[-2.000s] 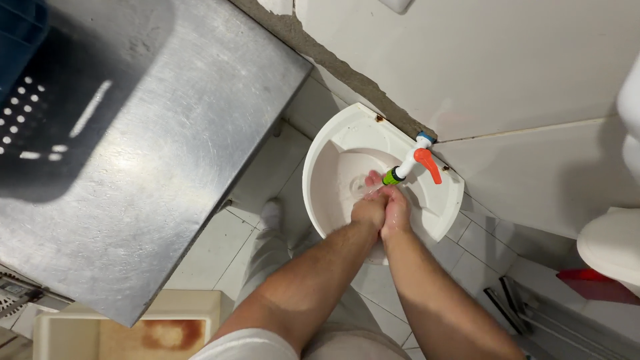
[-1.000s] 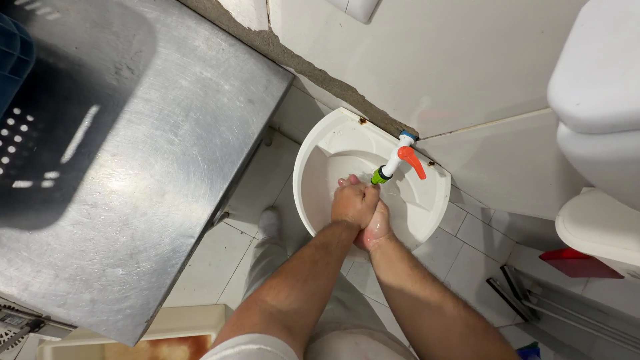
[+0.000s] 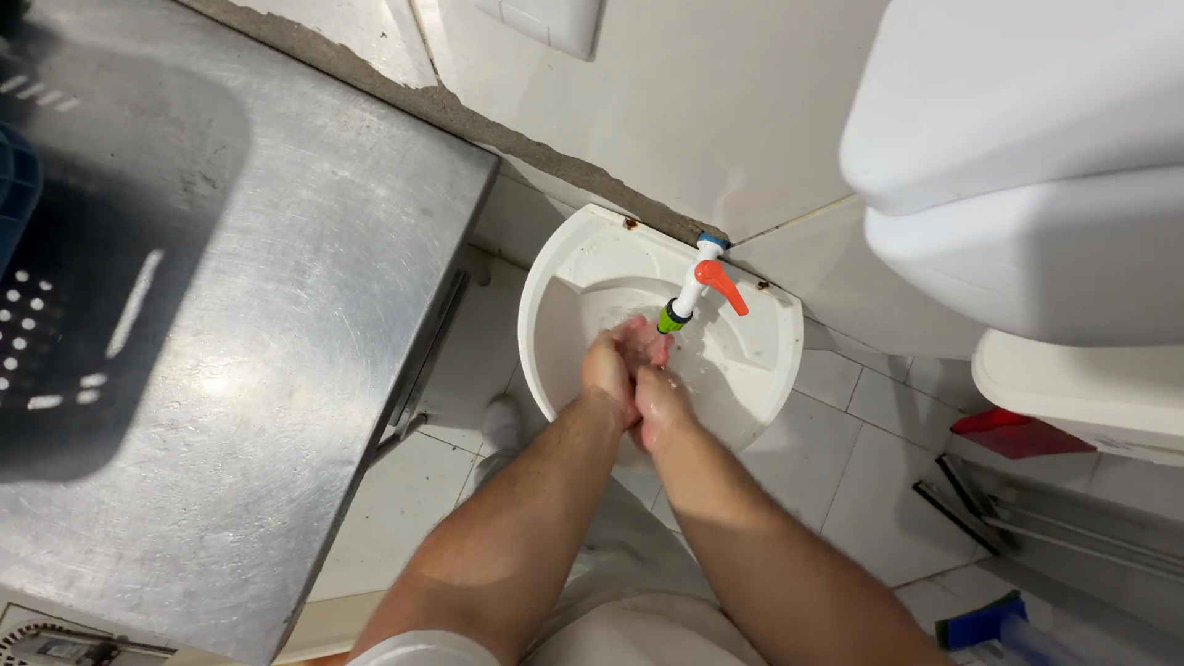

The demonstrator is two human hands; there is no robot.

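A white wall-mounted washbasin (image 3: 538, 324) holds both hands within its bowl. Its white plastic tap (image 3: 688, 298) has an orange-red lever (image 3: 721, 285) and a green-ringed nozzle (image 3: 673, 318). Just below the nozzle my left hand (image 3: 613, 372) is cupped, its pink wet palm facing up with water on it. Close against it on the right, my right hand (image 3: 660, 405) touches it near the wrist; its fingers are partly hidden. Neither hand holds an object.
At left stands a stainless steel table (image 3: 305, 277), with a blue plastic crate (image 3: 17, 190) at its edge. White dispensers (image 3: 1008, 120) hang at upper right over a pale bin (image 3: 1073, 388). Squeegees (image 3: 967, 509), a red dustpan-like item (image 3: 1017, 433) and a blue brush (image 3: 985, 622) are at lower right.
One second ago the hands were clasped, one over the other; now they are cupped side by side under the nozzle with a palm turned up.
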